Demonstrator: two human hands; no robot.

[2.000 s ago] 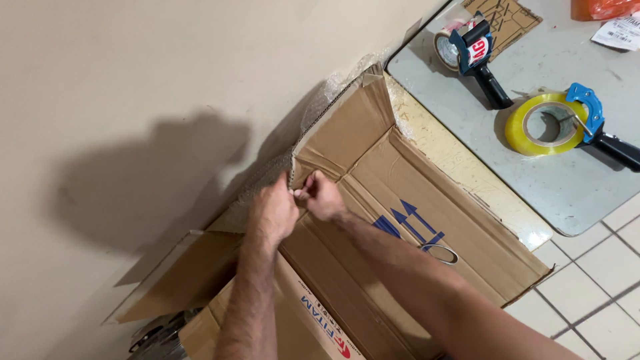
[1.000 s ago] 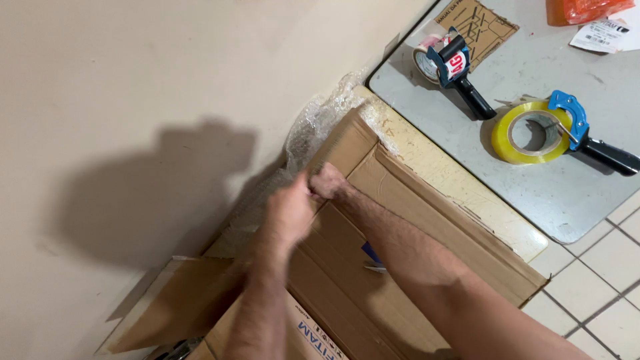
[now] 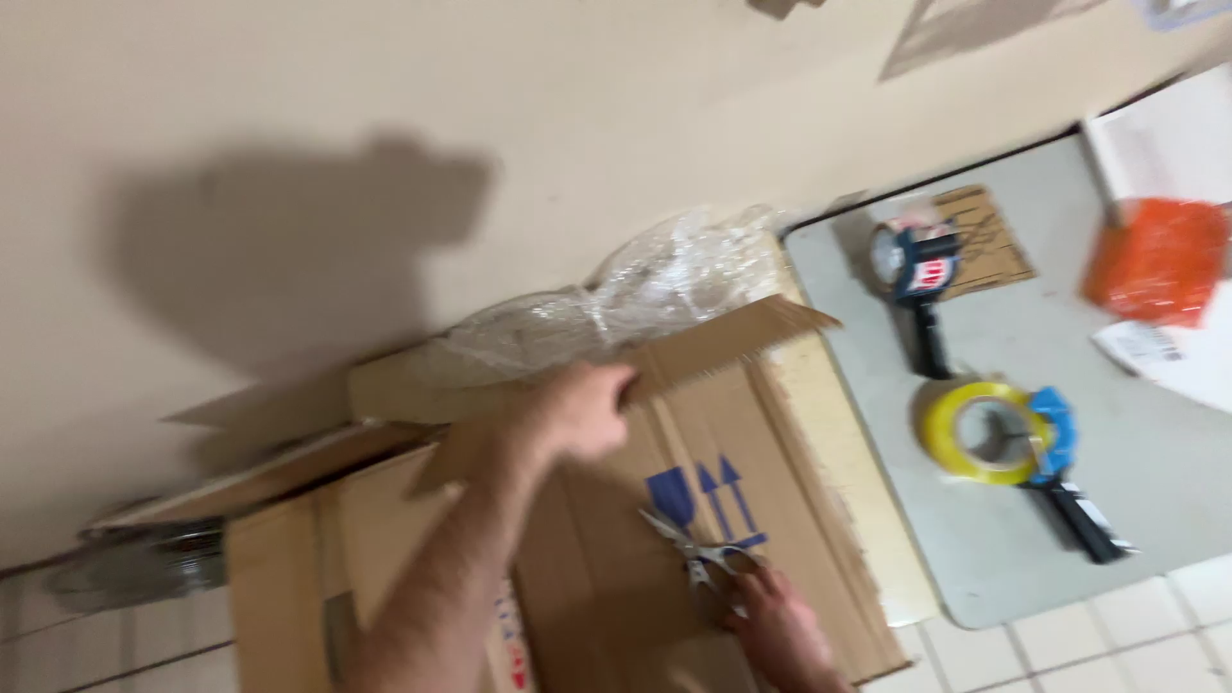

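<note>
A brown cardboard sheet (image 3: 616,520) with blue printed arrows lies below me, a narrow flap (image 3: 736,337) along its upper edge. My left hand (image 3: 582,409) is closed on the cardboard at the flap's left part; its fingertips are partly hidden. Lower right, my right hand (image 3: 775,616) has its fingers at the handles of metal scissors (image 3: 695,553), which lie over the cardboard with their blades parted, pointing up and left. The picture is blurred, so the exact grasp on the handles is hard to see.
Clear plastic wrap (image 3: 597,308) is bunched against the wall. On the grey table (image 3: 1020,346) at right are a tape dispenser (image 3: 919,265), another with yellow tape (image 3: 982,433), a cardboard piece (image 3: 982,241) and an orange package (image 3: 1155,260). Another carton (image 3: 279,587) stands lower left.
My right hand has left the flap's edge beside my left hand and moved down to the scissors. The view has swung noticeably.
</note>
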